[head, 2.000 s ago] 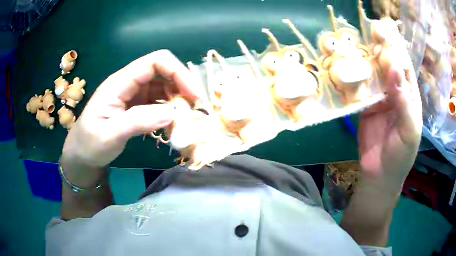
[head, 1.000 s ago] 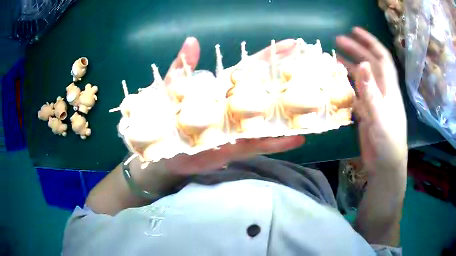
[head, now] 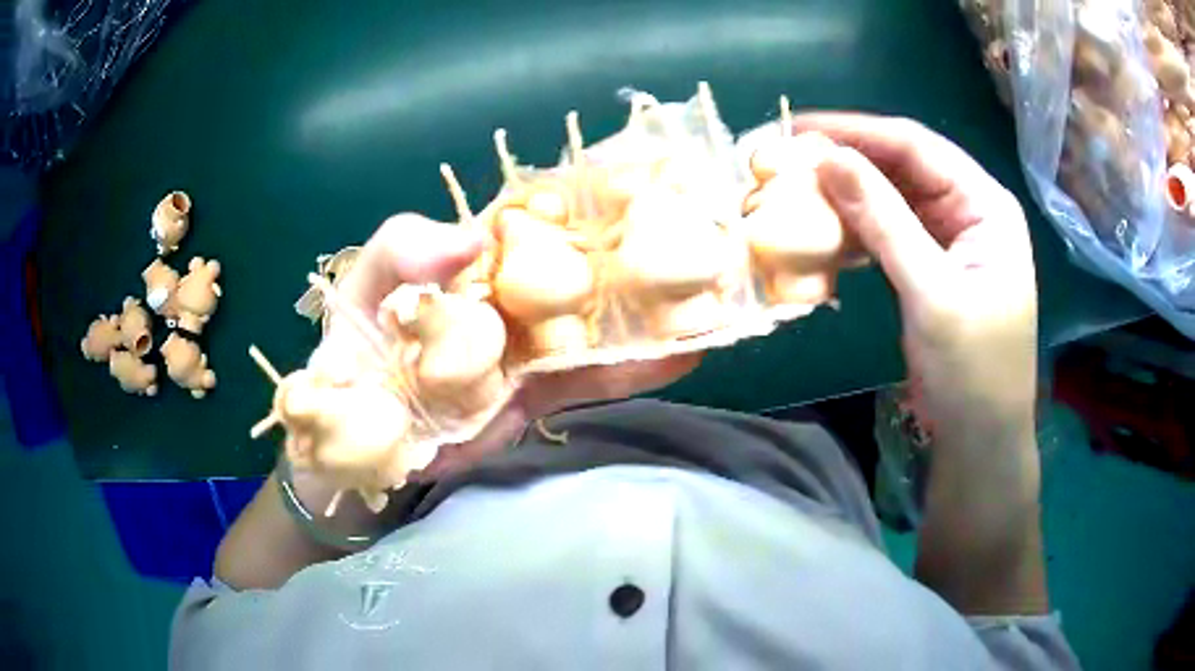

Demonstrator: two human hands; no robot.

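A peach molded sheet (head: pixel 544 282) with several figure parts joined by thin webbing is held up over the table's front edge. Spikes stand up along its far edge, and its left end bends down. My left hand (head: pixel 433 256) holds it from below and behind, with the thumb over its far edge; the sheet hides most of that hand. My right hand (head: pixel 937 230) grips the right end part between thumb and fingers. A small frilly peach piece (head: pixel 334 278) shows just left of my left hand; I cannot tell whether it is attached.
Several loose figure parts (head: pixel 190 292) lie at the table's left. A clear bag of parts (head: pixel 1094 131) is at upper right, and a crumpled clear bag (head: pixel 66 66) at upper left. A blue bin (head: pixel 164 524) shows below the table's left edge, with a dark red crate (head: pixel 1127 406) lower right.
The sheet has turned over from its face side to its rounded side, and its left end now hangs lower. My right hand has moved inward and closed on the right end part.
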